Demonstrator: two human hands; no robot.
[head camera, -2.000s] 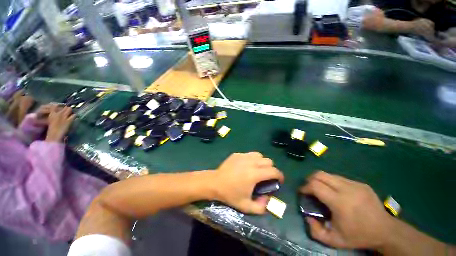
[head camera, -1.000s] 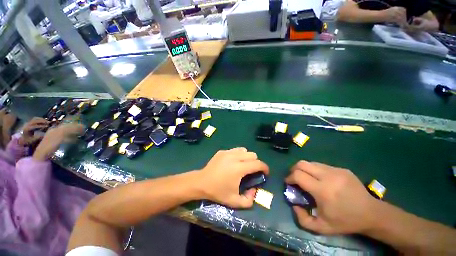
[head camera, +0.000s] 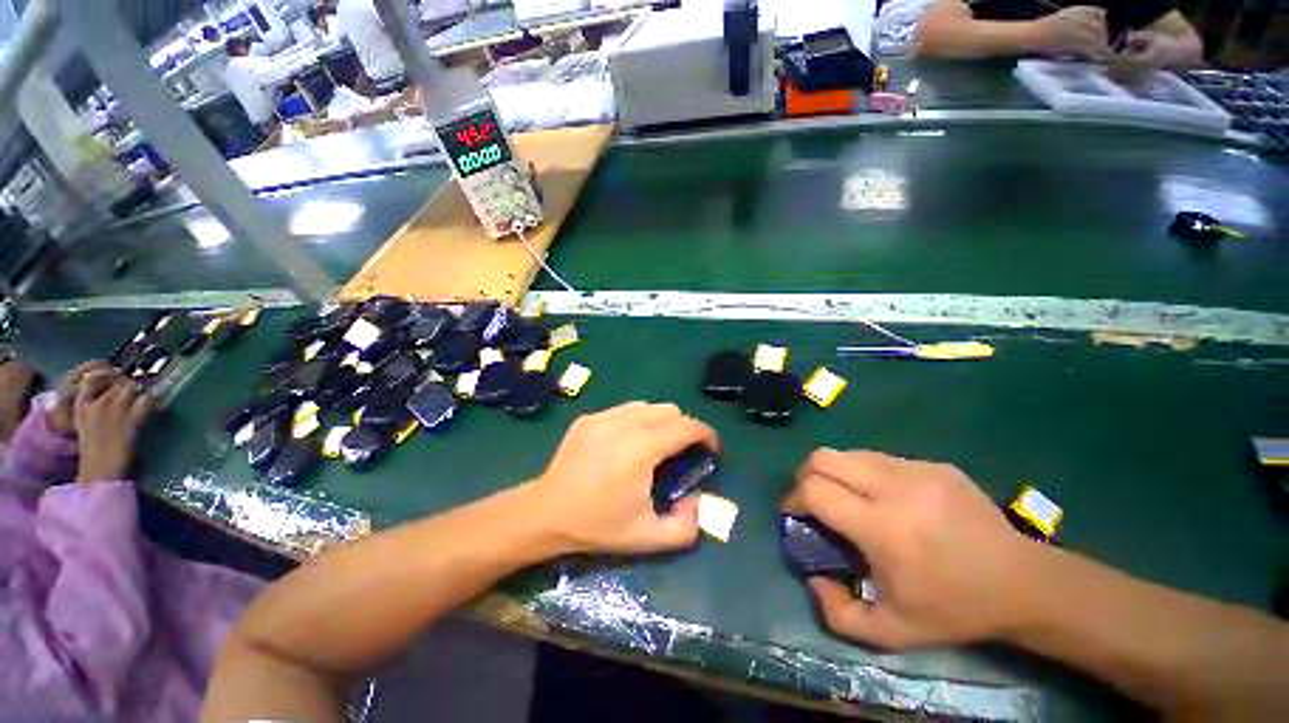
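My left hand (head camera: 632, 477) is closed around a black device housing (head camera: 684, 477); a white battery pouch (head camera: 717, 517) with a yellow edge sticks out at its right. My right hand (head camera: 905, 548) holds another black housing (head camera: 817, 548), mostly covered by the fingers, low over the green bench. Two black housings (head camera: 772, 394) with pouches lie together beyond my hands. A large heap of black housings with pouches (head camera: 431, 404) lies at the left. Another pouch (head camera: 1039, 510) shows beyond my right forearm, its housing partly hidden.
A power supply (head camera: 488, 170) with lit digits stands on a brown board (head camera: 410, 254). A thin tool with a yellow handle (head camera: 956, 350) lies near the white strip (head camera: 707, 305). A person in a pink sleeve (head camera: 85, 551) works at left; another's hands are across the bench.
The camera view has shifted, so the bench items appear further left. Both hands keep hold of their housings close together. The neighbour's hands at left have drawn together.
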